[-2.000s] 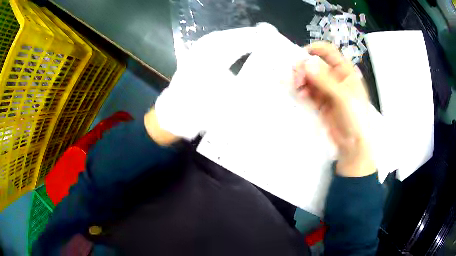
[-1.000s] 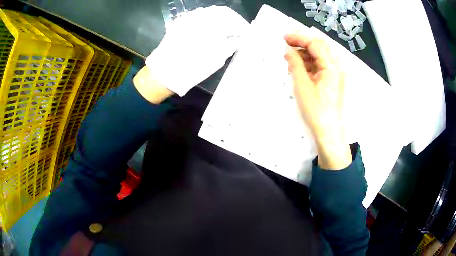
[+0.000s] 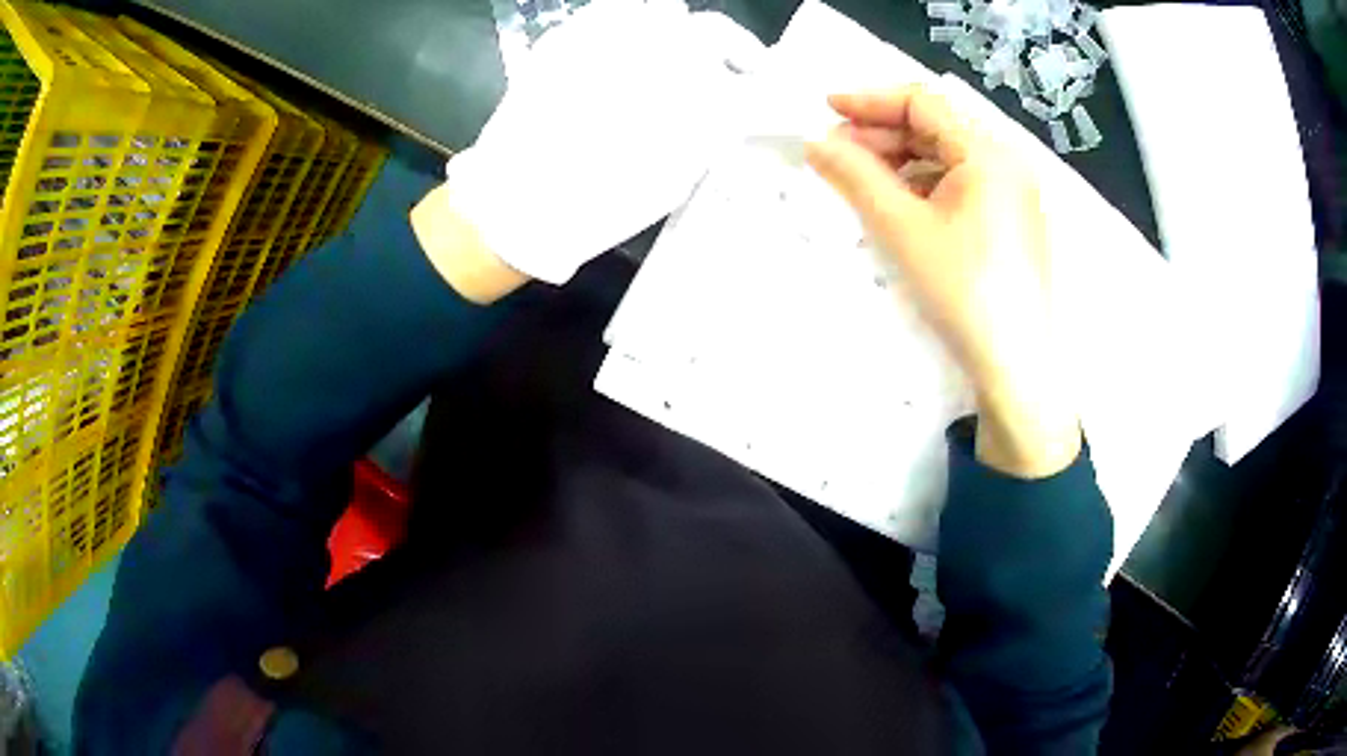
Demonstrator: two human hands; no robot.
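Note:
White panels (image 3: 768, 355) lie overlapping on the dark bench in front of me, with small dark marks in rows near the lower left edge. My left hand (image 3: 606, 141), in a white glove, is over the panels' upper left; its fingers merge with the bright white. My right hand (image 3: 946, 207) is bare, above the upper part of the panels, thumb and forefinger almost together. A faint pale piece seems to lie at its fingertips, too washed out to tell whether it is held. Small translucent plastic pieces (image 3: 1034, 56) lie in a heap beyond my right hand.
More white panels (image 3: 1234, 192) lie at the right. Clear plastic film (image 3: 535, 21) lies behind my left hand. Yellow perforated crates (image 3: 118, 281) stand at the left below the bench edge (image 3: 318, 92). A red object (image 3: 367, 524) is by my left sleeve. Dark ribbed parts are at far right.
Since the first frame both hands have moved up over the panels and apart, and more of the panels shows. Since the second, my right thumb and forefinger have come nearer my left hand.

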